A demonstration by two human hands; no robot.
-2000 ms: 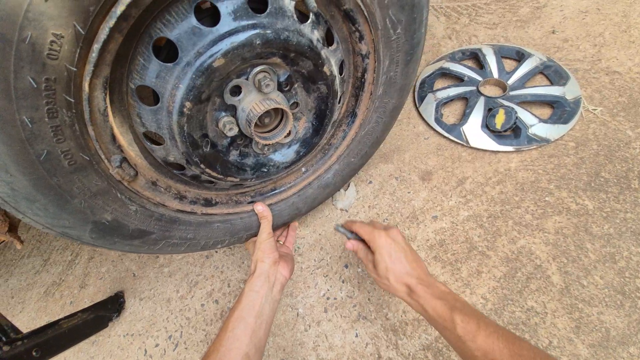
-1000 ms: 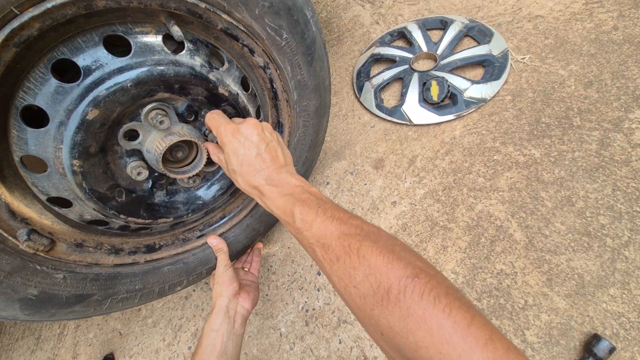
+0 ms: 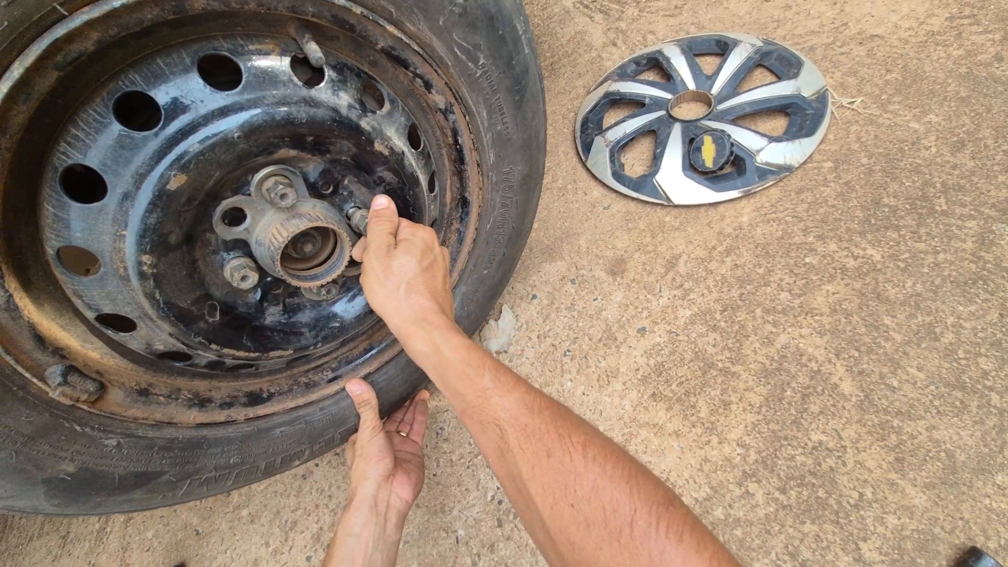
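A black steel wheel point(image 3: 197, 307) with rust on its rim sits inside a rubber tire point(image 3: 504, 197). At its centre is a toothed metal hub piece point(image 3: 303, 244), with lug bolts at its upper side point(image 3: 279, 190) and lower left point(image 3: 241, 272). My right hand point(image 3: 405, 272) is just right of the hub, its thumb and finger pinching a lug bolt point(image 3: 358, 219); the hand hides part of the wheel behind it. My left hand point(image 3: 386, 453) holds the tire's lower right edge, thumb on the sidewall and fingers at the tread, palm up.
A silver and black plastic wheel cover point(image 3: 677, 169) lies on the rough concrete ground point(image 3: 748, 354) at upper right. A round centre cap with a Chevrolet emblem point(image 3: 711, 151) rests on it. The end of a dark object point(image 3: 975, 557) shows at the lower right corner.
My right hand, with a small dark object in its fingers, has gone from over the ground to beside the hub. My left hand has stayed at the tire's lower edge. The view has shifted.
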